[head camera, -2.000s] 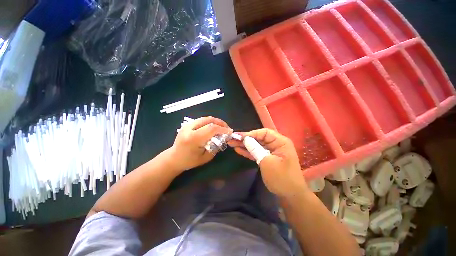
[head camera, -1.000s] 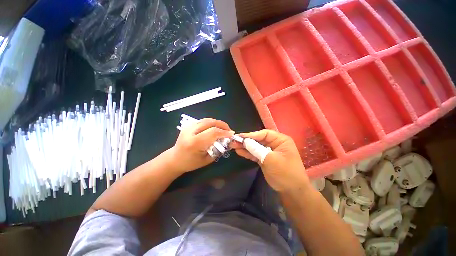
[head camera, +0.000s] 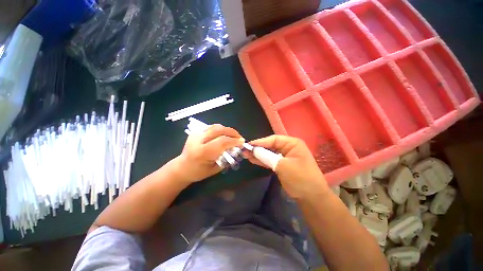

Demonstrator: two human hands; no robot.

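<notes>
My left hand [head camera: 206,151] is closed around a bunch of white rods [head camera: 197,125]; their far ends stick out above the hand and their near ends show below the fingers. My right hand [head camera: 288,161] touches the end of one rod with thumb and fingertips, close against the left fingertips. White tape [head camera: 266,157] wraps a right-hand digit. Any small fitting between the fingertips is too small and hidden to tell. A few white rods [head camera: 200,108] lie in a small row on the dark green bench beyond the left hand.
A big heap of white rods [head camera: 69,164] lies at left. The red tray [head camera: 339,79] at right holds small dark bits [head camera: 327,154] in its near compartment. Off-white housings [head camera: 405,227] are heaped below it. Clear plastic [head camera: 143,47], a blue bin [head camera: 58,18] and a pale tub [head camera: 16,74] stand behind.
Both hands stay together with small fingertip shifts. The rods' far ends show more above my left hand than two seconds ago. The whole view has shifted slightly.
</notes>
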